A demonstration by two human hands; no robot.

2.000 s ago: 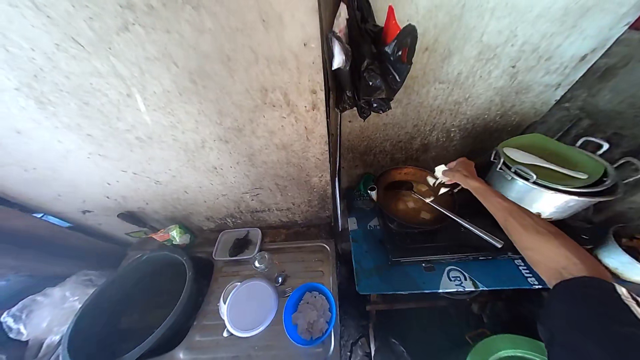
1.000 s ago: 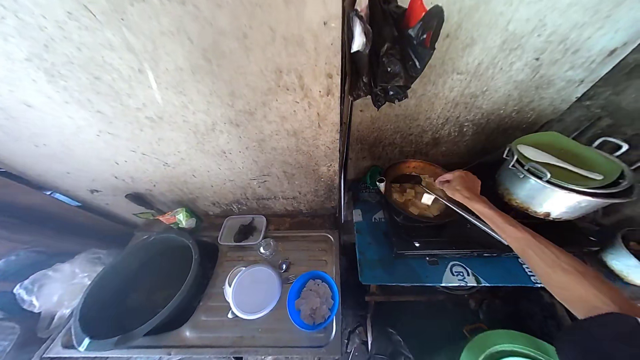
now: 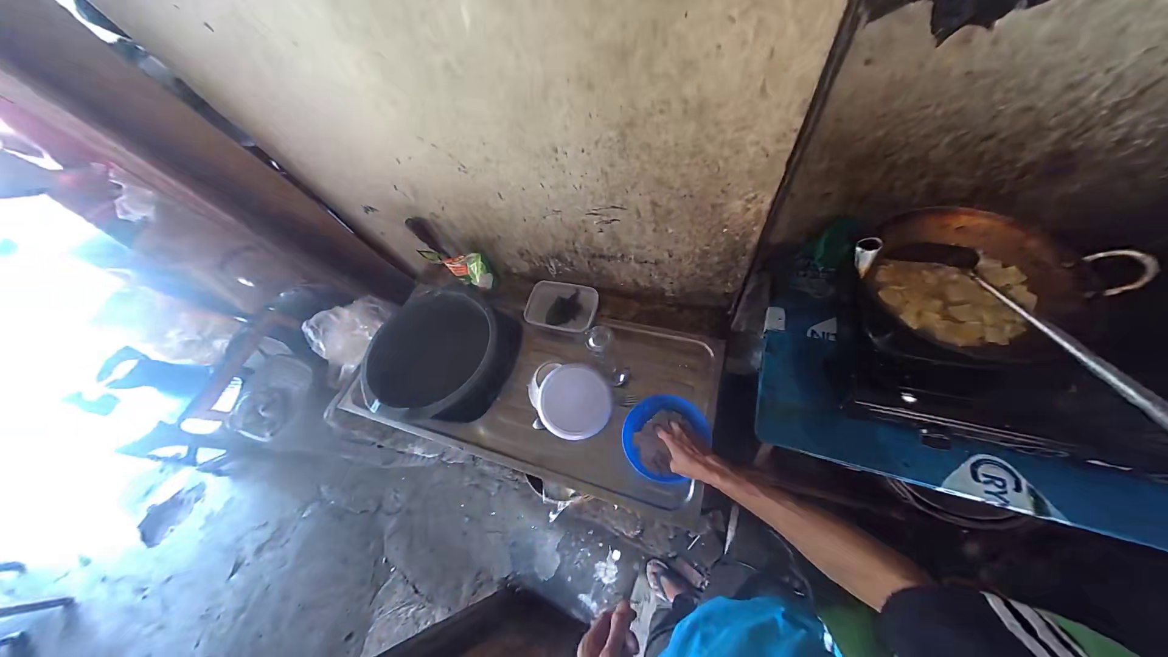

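My right hand reaches into a blue plastic bowl at the right end of the steel drainboard. Its fingers touch the greyish-white contents; whether they grip any is unclear. Low in the view, my left hand hangs over the floor with its fingers curled, partly cut off by the frame edge. A wok on the stove holds pale chunks in oil or broth, and a long-handled metal spatula rests across it.
The metal drainboard bears a large dark tub, a white-lidded container, a clear plastic box and a glass jar. Blue sheeting lies under the stove. A wooden surface stands low in front.
My right hand has moved from above the wok down left into the blue bowl. The white piece it held two seconds ago has left it. My left hand has come into view; the view has swung left.
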